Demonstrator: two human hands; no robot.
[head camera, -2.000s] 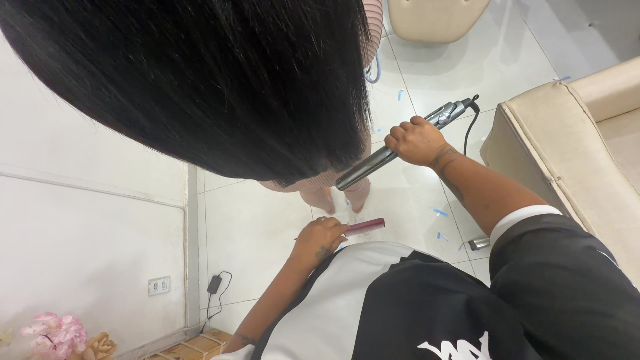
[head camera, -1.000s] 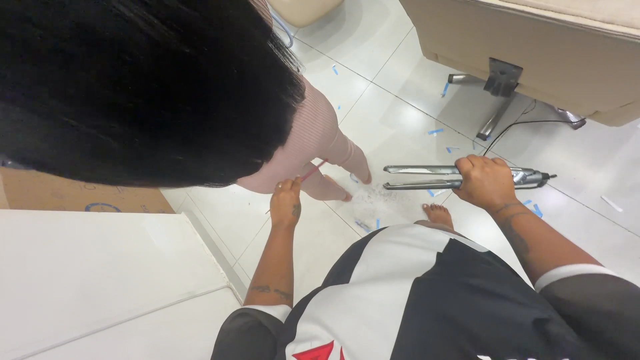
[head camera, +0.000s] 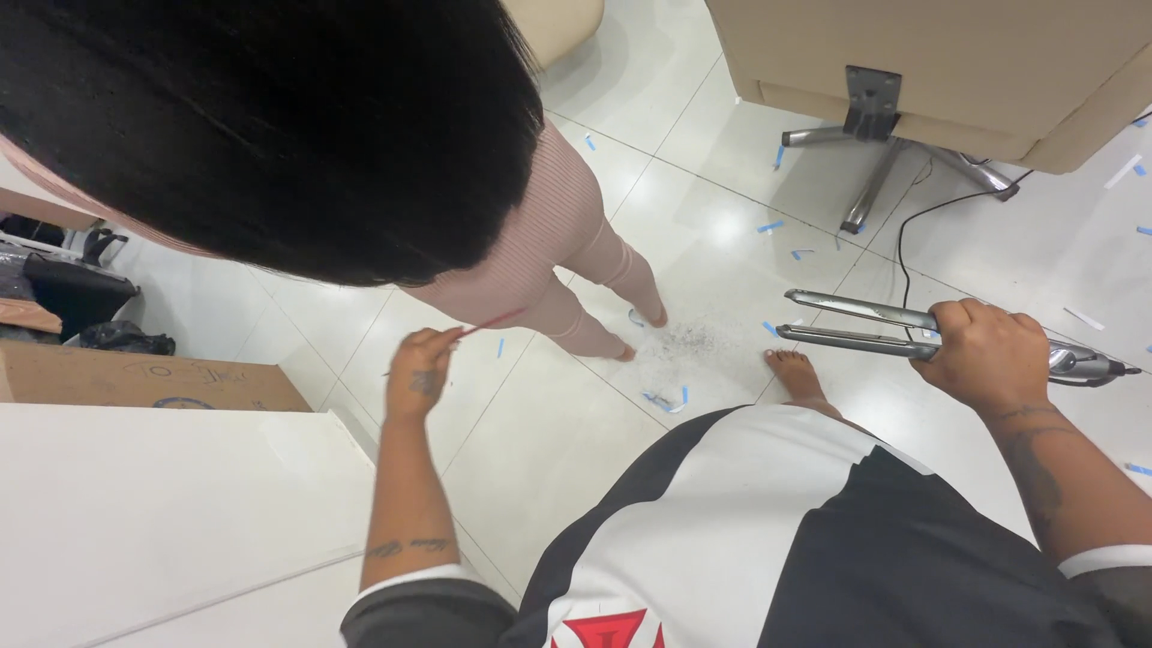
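Observation:
A person with long, straight dark hair (head camera: 297, 135) and a pink ribbed outfit (head camera: 531, 234) stands in front of me, upper left. My left hand (head camera: 423, 369) is closed on a thin reddish comb (head camera: 493, 320), seen nearly edge-on, below the hair ends and near the pink outfit. On the right, my right hand (head camera: 985, 351) grips a silver hair straightener (head camera: 855, 310) around its body. Its two plates stand apart, point left and have no hair between them. The straightener is well away from the hair, above the floor.
A beige salon chair (head camera: 909, 54) on a metal star base (head camera: 868, 189) stands upper right. The straightener's black cord (head camera: 903, 243) runs toward it. Hair clippings (head camera: 688, 340) and blue paper strips lie on the tiles. A cardboard box (head camera: 162, 378) and a white surface (head camera: 162, 504) are at left.
The straightener's plates, together two seconds ago, are now apart. My right hand has moved away from the hair ends with it. The view has shifted, bringing the chair base and cardboard box in.

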